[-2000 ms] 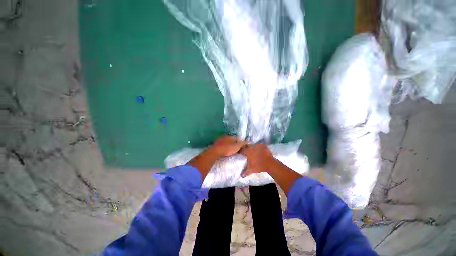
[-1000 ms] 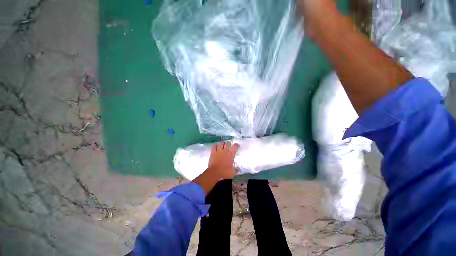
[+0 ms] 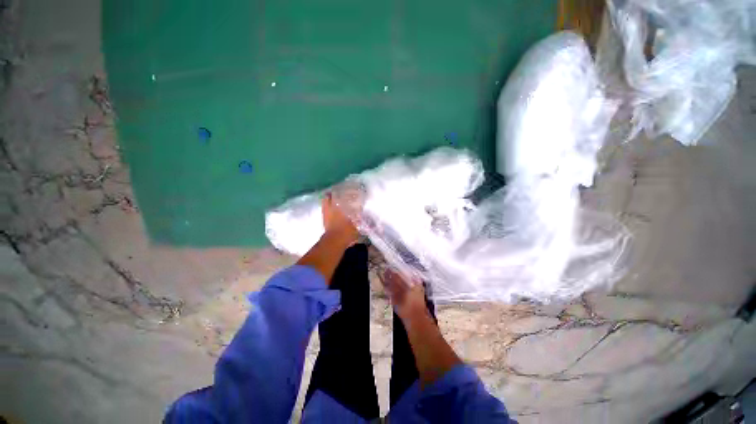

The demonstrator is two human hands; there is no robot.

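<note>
A white rolled film bundle (image 3: 414, 186) lies slantwise on the near edge of the green board-topped platform (image 3: 315, 108). My left hand (image 3: 344, 211) is on the bundle's left part, partly under clear film. My right hand (image 3: 404, 291) is lower, in front of my legs, and grips the gathered loose film. The loose stretch wrap (image 3: 514, 269) runs from my hands to the right, over the ground and around the foot of a second white film bundle (image 3: 551, 116). That bundle stands out along the platform's right side.
A loose film heap (image 3: 684, 70) lies on the ground at the upper right, by a brown wood edge (image 3: 580, 18). Small blue dots are on the green top. Cracked concrete (image 3: 62, 306) surrounds the platform. A dark object (image 3: 713, 410) is cut off at the lower right corner.
The film spread over the green top has been pulled to the right and toward me. My right hand has come down from the upper right and holds film. The bundle now lies at a slant.
</note>
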